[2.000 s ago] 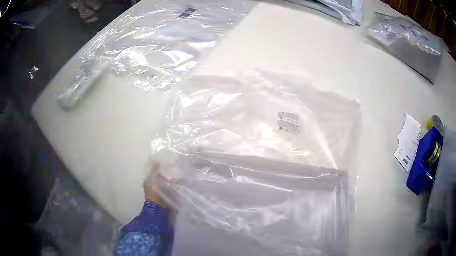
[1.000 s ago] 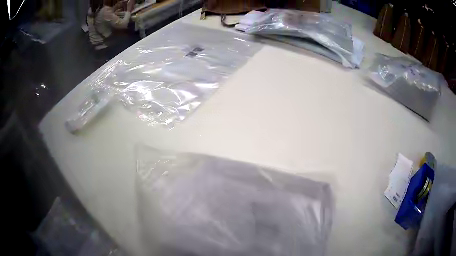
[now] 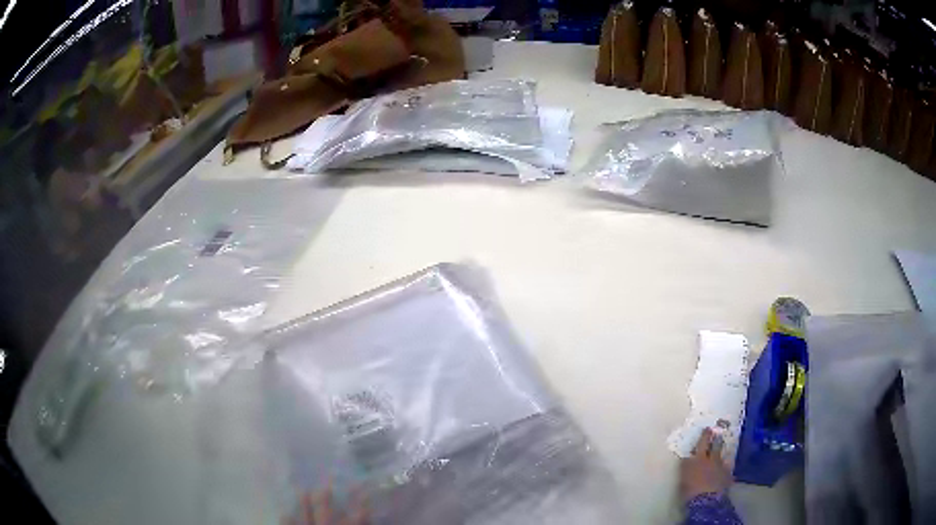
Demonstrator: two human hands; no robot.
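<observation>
A grey-white wrapped bag inside a shiny clear plastic bag (image 3: 411, 349) lies at an angle on the white table in front of me, a dark printed block showing near its middle. My left hand (image 3: 330, 505) is blurred and cut off by the bottom edge, its fingers at the package's near side; its grip cannot be told. My right hand (image 3: 705, 472) has its fingertips at the lower end of the white label sheet (image 3: 718, 385); whether it pinches a label cannot be told. The blue tape dispenser (image 3: 772, 405) stands just right of the sheet.
Flat clear poly bags (image 3: 195, 297) lie at left. Two plastic-covered packages (image 3: 441, 123) (image 3: 698, 164) lie at the far side. A slouched brown bag (image 3: 339, 77) is at far left, a row of brown bags (image 3: 744, 64) at the back. Grey-white wrapped bags (image 3: 852, 359) stand at right.
The view has swung to the right. The package, earlier straighter, now lies turned, with its printed block showing. My right hand has appeared at the label sheet; my left is at the bottom edge.
</observation>
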